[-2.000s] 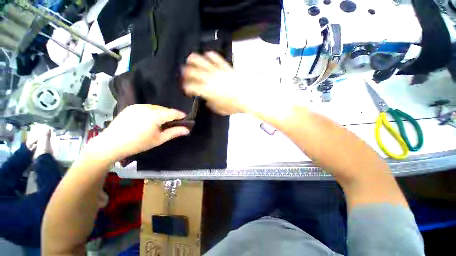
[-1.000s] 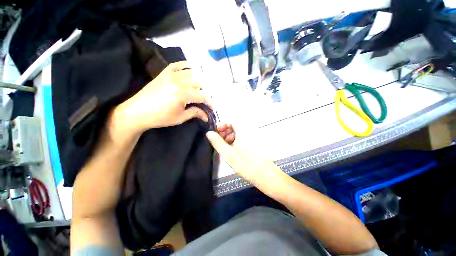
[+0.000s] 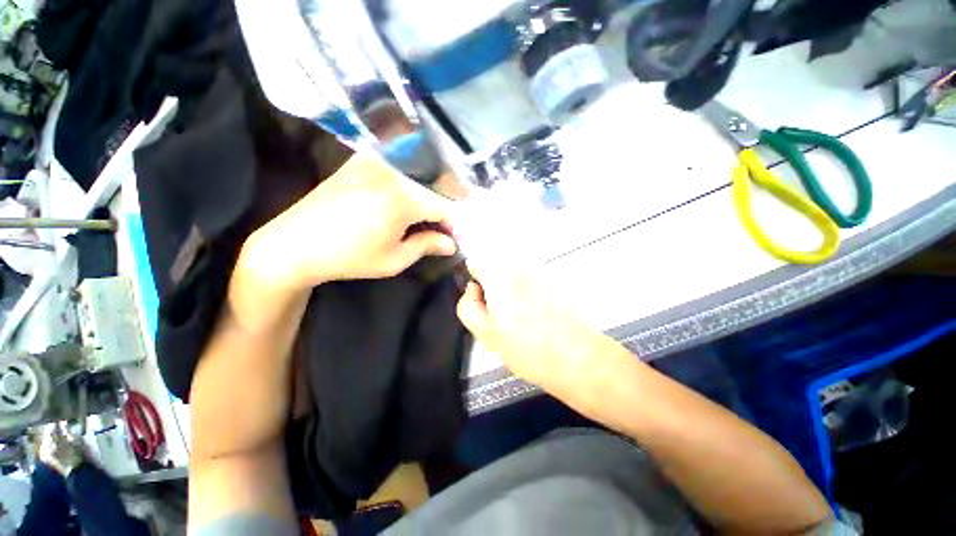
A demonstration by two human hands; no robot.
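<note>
The black garment (image 3: 383,366) lies under and around my hands, left of the needle, and hangs over the table's front edge. My left hand (image 3: 362,225) holds its edge between thumb and fingers, close to the needle area. My right hand (image 3: 514,314) is just right of and below it, with thumb and fingertips at the same edge; glare hides most of these fingers. The sewing machine (image 3: 461,68) head stands right above my hands. Its presser foot and needle are lost in the glare.
Scissors with yellow and green handles (image 3: 802,194) lie on the white table right of the machine. Thread snips (image 3: 931,99) lie at the far right. A ruler tape (image 3: 723,304) runs along the front edge. A blue crate (image 3: 823,403) is below. Another person's hands (image 3: 61,448) show at lower left.
The garment was first flat, then bunched and moved to the needle area. My hands and the cloth edge are now closer to the machine head, which fills more of the view.
</note>
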